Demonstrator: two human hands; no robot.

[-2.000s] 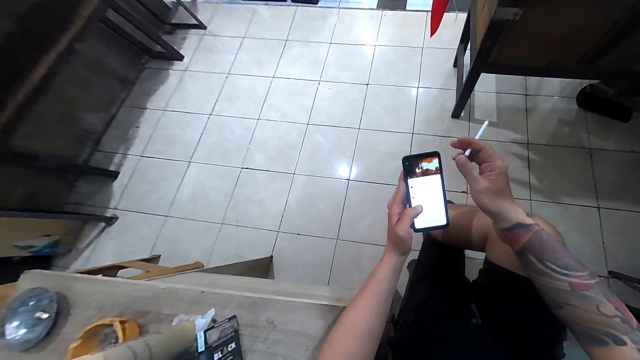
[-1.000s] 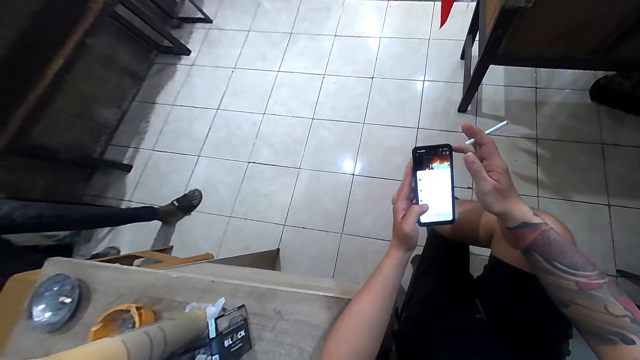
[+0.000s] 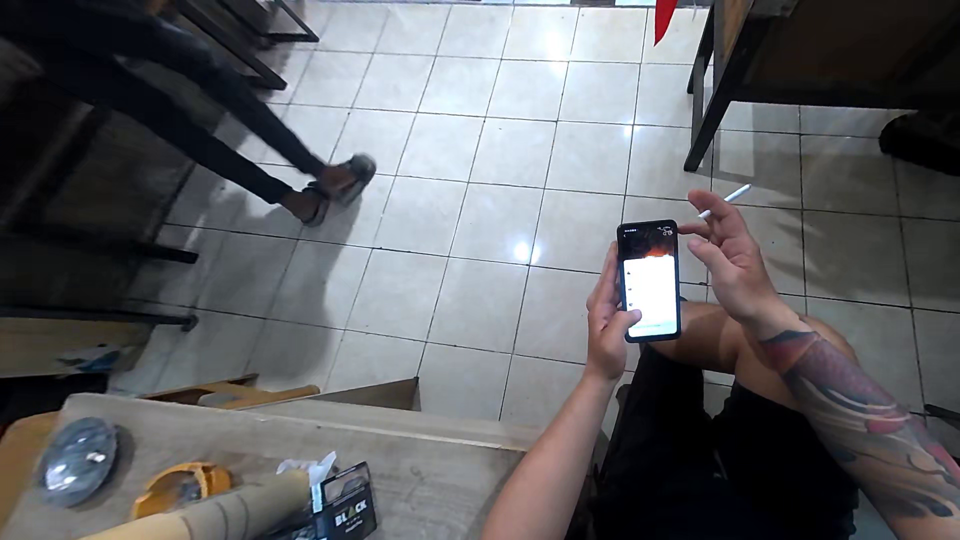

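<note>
A smartphone [image 3: 649, 281] with a lit screen rests upright in my left hand [image 3: 609, 319], whose thumb lies over the lower left of the screen. My right hand [image 3: 731, 259], just right of the phone, holds a thin white cigarette [image 3: 726, 201] between its fingers. One right fingertip is close to the phone's upper right edge; whether it touches is hard to tell. Both hands are above my knees.
At the lower left, a wooden table [image 3: 435, 469] bears an orange ashtray [image 3: 184, 487], a clear round dish [image 3: 79, 461], a cardboard tube [image 3: 225, 514] and a black pack [image 3: 349, 510]. Another person's legs [image 3: 225, 127] cross the tiled floor [image 3: 480, 210]. A dark-legged table [image 3: 720, 97] stands upper right.
The other person, of whom one leg showed a second ago, now shows both legs, farther up and right. The phone has stayed in my left hand and the cigarette in my right.
</note>
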